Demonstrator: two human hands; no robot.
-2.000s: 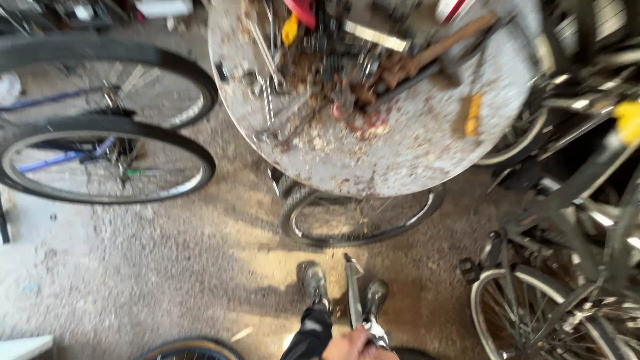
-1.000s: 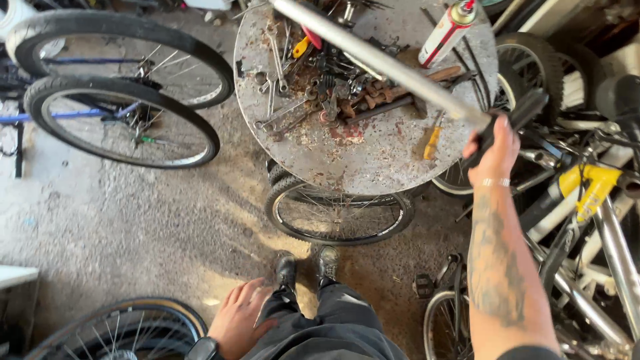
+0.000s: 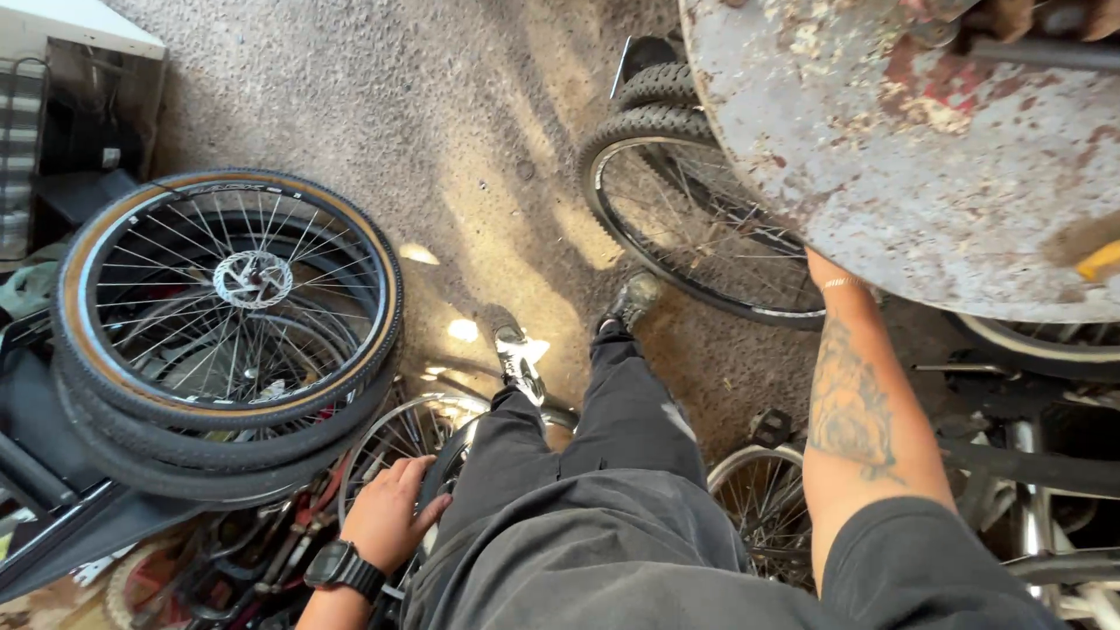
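My left hand (image 3: 395, 509) hangs open beside my left thigh, above a bicycle wheel rim; it holds nothing visible, and a black watch is on its wrist. My right forearm reaches forward to the worn, paint-stained round table (image 3: 945, 201). The table top hides the right hand, so what it holds or touches cannot be seen. Close to that wrist, under the table edge, is a bicycle wheel with a knobbly tyre (image 3: 617, 206). To the left lies a stack of wheels, topped by one with a tan-walled tyre (image 3: 83, 350) and a disc brake rotor (image 3: 253, 280).
Metal parts lie at the table's upper edge, and a yellow handle (image 3: 1101, 261) is at its right. Bicycle frames crowd the lower right, with a pedal (image 3: 772, 429) sticking out near my leg. A white-topped cabinet (image 3: 87, 24) stands upper left. Rough concrete floor (image 3: 350, 96) lies between.
A second ago my right hand gripped a long metal bar by its dark end above the table; now that hand is hidden below the table top and the bar is out of sight. The view has shifted.
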